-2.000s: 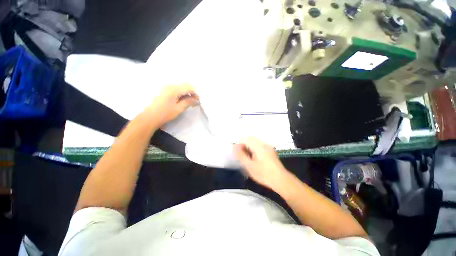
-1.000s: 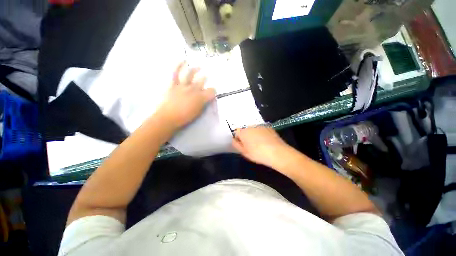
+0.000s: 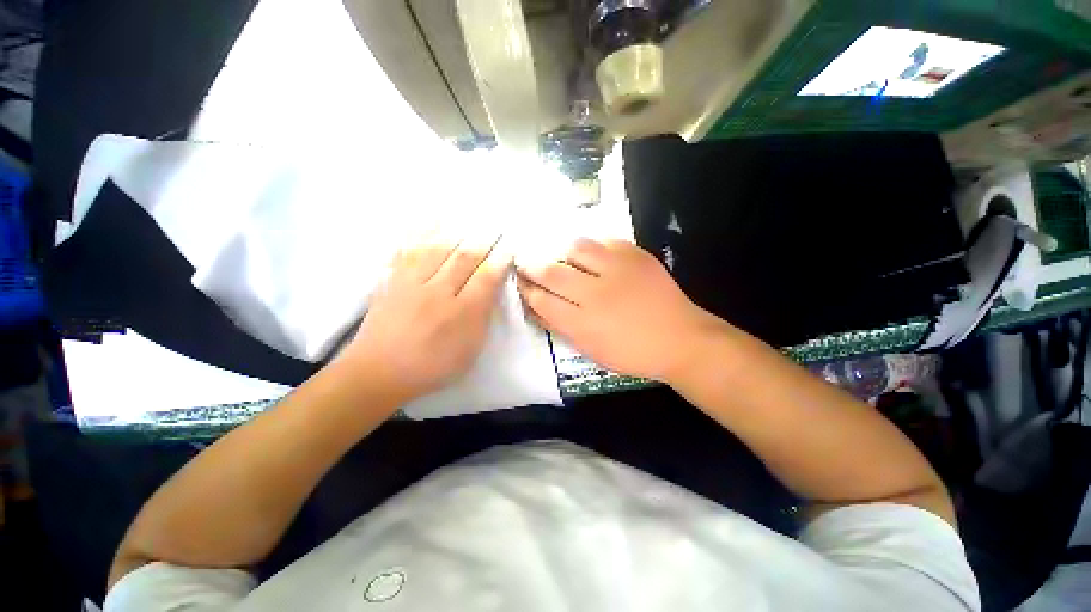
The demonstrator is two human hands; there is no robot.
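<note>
A light panel (image 3: 281, 227), glaring white, lies across the machine bed, with a black panel (image 3: 203, 293) along its lower left. My left hand (image 3: 437, 311) lies flat on the light panel with fingers towards the needle area. My right hand (image 3: 616, 305) is beside it, fingertips at the panel's right edge; whether they pinch cloth is hard to tell. The two hands nearly touch. The sewing machine head (image 3: 526, 60) is just beyond the fingers. The presser foot and needle are lost in glare.
The green machine panel with a lit screen (image 3: 903, 62) is upper right. A small black piece (image 3: 796, 239) lies under the arm. A folded black-and-white strip (image 3: 987, 281) hangs at the table's right edge. Bottles (image 3: 873, 374) are below right. Something blue (image 3: 14, 245) is at far left.
My hands have come together beneath the machine head, the right moving up from the table's edge. The light panel has shifted to the needle area. The view has moved closer to the machine.
</note>
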